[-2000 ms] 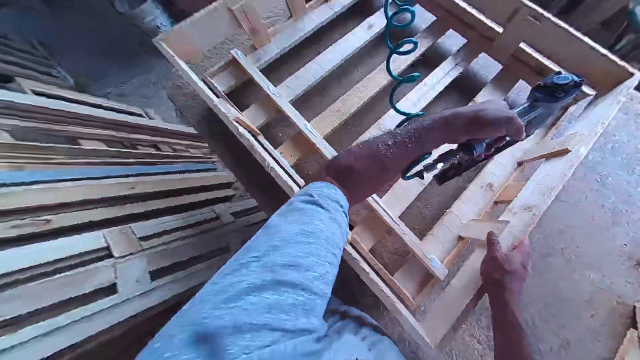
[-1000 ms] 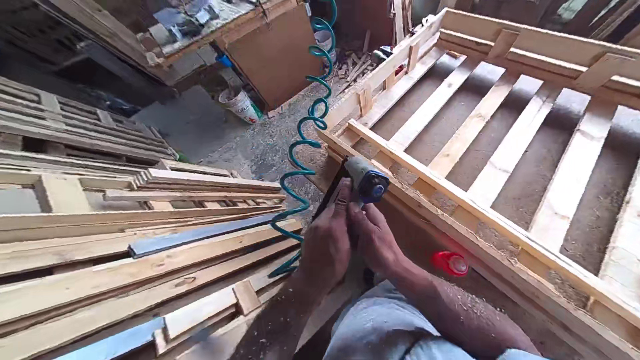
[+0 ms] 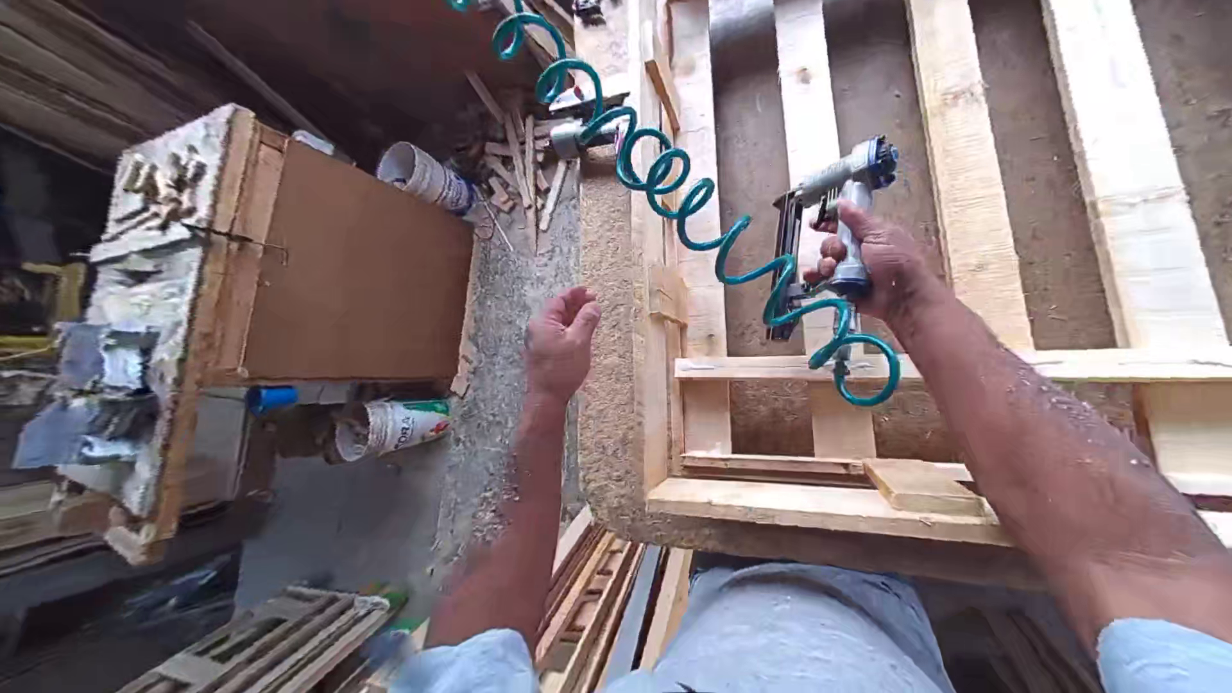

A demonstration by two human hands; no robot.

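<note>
My right hand [image 3: 881,255] grips the handle of a pneumatic nail gun [image 3: 835,178], held above the slats of a wooden frame [image 3: 982,173]. A coiled teal air hose [image 3: 664,173] runs from the base of the gun's handle toward the top left. My left hand [image 3: 563,332] hangs left of the frame's corner with its fingers curled; nothing shows in it. A small wood block [image 3: 924,486] lies on the frame's near rail [image 3: 751,500], and a long batten [image 3: 1078,365] crosses the slats just beyond that rail.
The frame rests on a rough-edged worktop [image 3: 608,385]. At the left stands a cluttered workbench [image 3: 356,260], with a bucket [image 3: 419,173] behind it and another bucket [image 3: 390,428] below. Wood offcuts [image 3: 525,173] lie on the floor. Stacked boards [image 3: 587,597] stand near my legs.
The nail gun has moved from between both hands at the frame's outer side to above the slats, in my right hand. My left hand has come away from it. The view has shifted strongly.
</note>
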